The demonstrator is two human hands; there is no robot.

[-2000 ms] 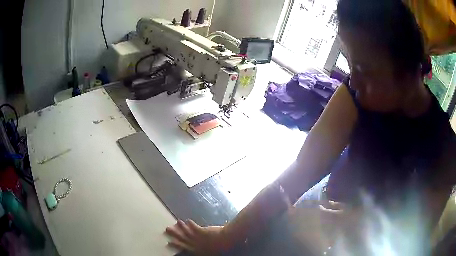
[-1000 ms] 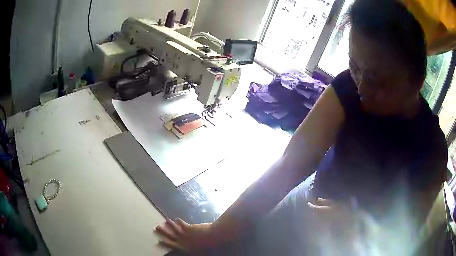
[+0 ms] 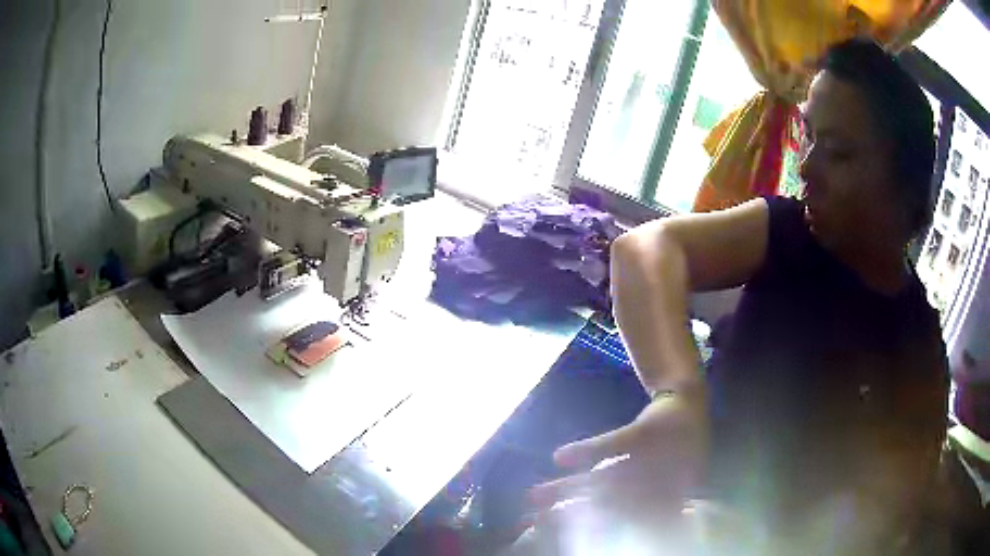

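Neither of my hands can be made out; a pale glare blurs the bottom edge. Another person (image 3: 825,358) sits at the right, head turned toward the left, with a bent arm and an open hand (image 3: 641,462) held low in front. A cream pattern sewing machine (image 3: 271,196) stands over a white sheet (image 3: 326,418). A small clamp or template (image 3: 313,345), pinkish-red and dark in the middle, lies on the sheet beside the needle area.
Crumpled purple cut pieces (image 3: 527,255) are heaped right of the machine. A black control screen (image 3: 404,176) stands behind it. A beaded loop with a green tag (image 3: 65,527) lies on the pale left table (image 3: 119,434). A yellow curtain (image 3: 776,43) hangs by the window.
The view has swung right, so the machine shows farther left. The other person's hand has left the table edge and is drawn back, elbow bent. More window and curtain show.
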